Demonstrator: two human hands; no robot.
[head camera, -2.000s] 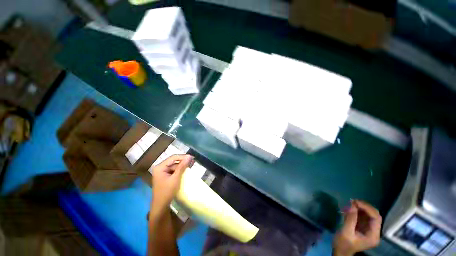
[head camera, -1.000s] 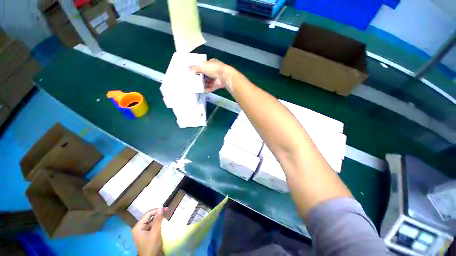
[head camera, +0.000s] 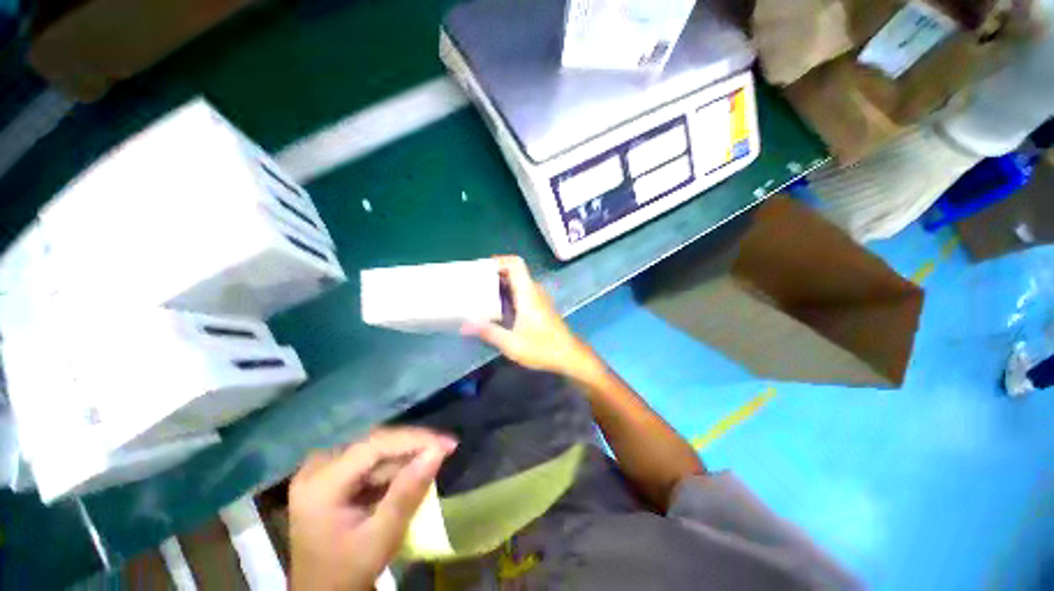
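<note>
My right hand (head camera: 532, 321) holds a white retail box (head camera: 430, 294) by its right end, over the bench's front edge. My left hand (head camera: 368, 496) is nearer the camera at the lower left, with thumb and forefinger together. It holds the curled pale-yellow label sheet (head camera: 509, 503), which hangs to the right over my clothing. I cannot tell whether a sticker is at my fingertips. Stacked white boxes (head camera: 173, 266) stand on the green bench at the left, some ends with dark slot-like marks.
A counting scale (head camera: 647, 150) stands at the back, with another white box (head camera: 624, 32) on its pan. Crumpled brown paper (head camera: 809, 69) lies right of it. An open brown carton (head camera: 798, 300) is below the bench edge at right. A person's pale sleeve shows at upper right.
The view has swung right to the scale. My right hand was at the far box stack and now holds one box near me. My left hand keeps the yellow sheet.
</note>
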